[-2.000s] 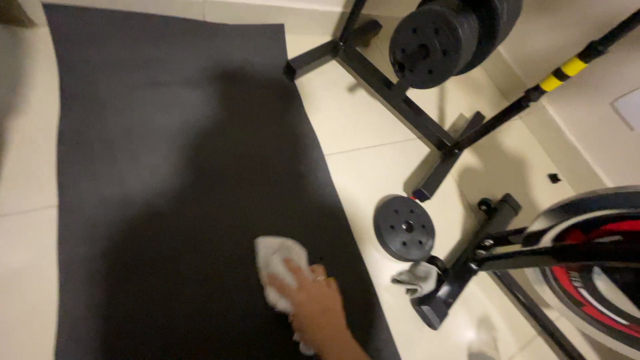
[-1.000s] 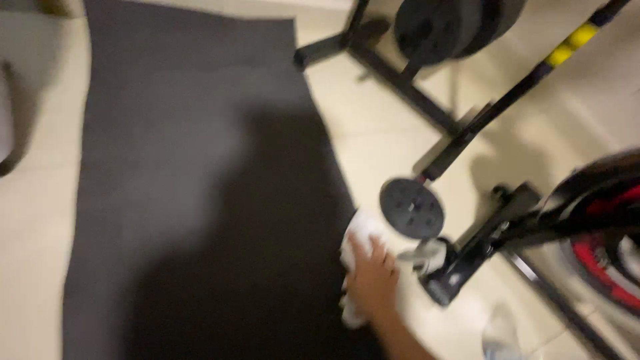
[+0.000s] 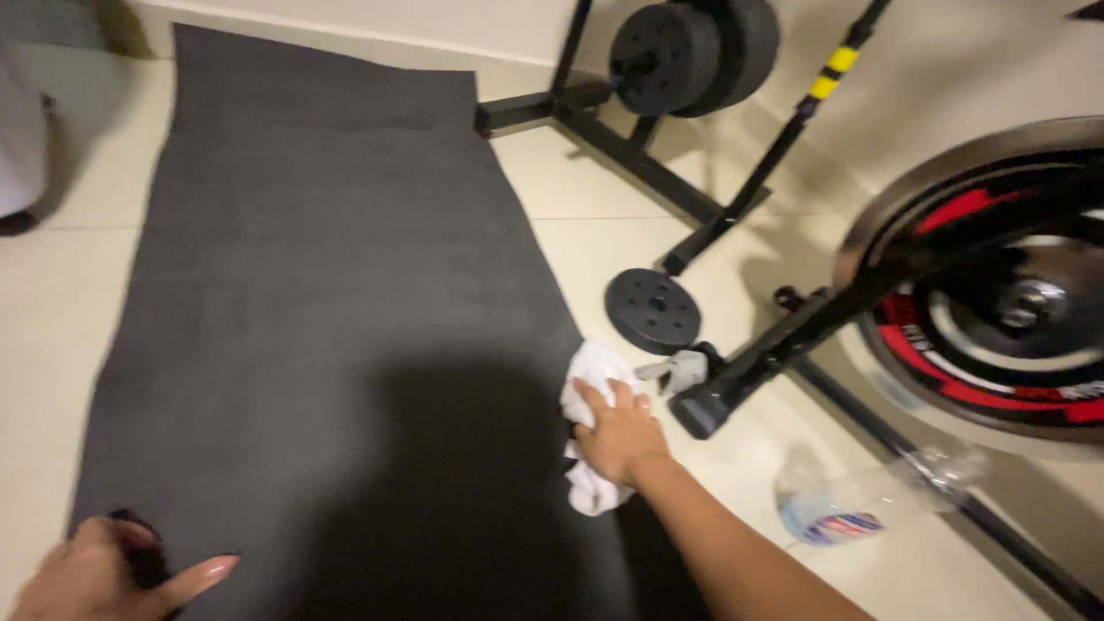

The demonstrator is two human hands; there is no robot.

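Note:
A black exercise mat lies on the tiled floor. My right hand presses a crumpled white cloth on the mat's right edge, its fingers spread over the cloth. At the lower left, my left hand is over the mat's left edge, thumb apart from the fingers; something dark shows beside its fingers, too blurred to name. Close beyond the cloth lie a black weight plate and a small grey cloth or strap near a black foot of the exercise bike.
An exercise bike with a red and black flywheel stands at the right. A clear plastic bottle lies by its lower bar. Behind are a black metal rack holding weight plates and a black bar with yellow bands.
My right hand has moved with the white cloth from the mat's inner part to its right edge. My left hand has come into view at the lower left.

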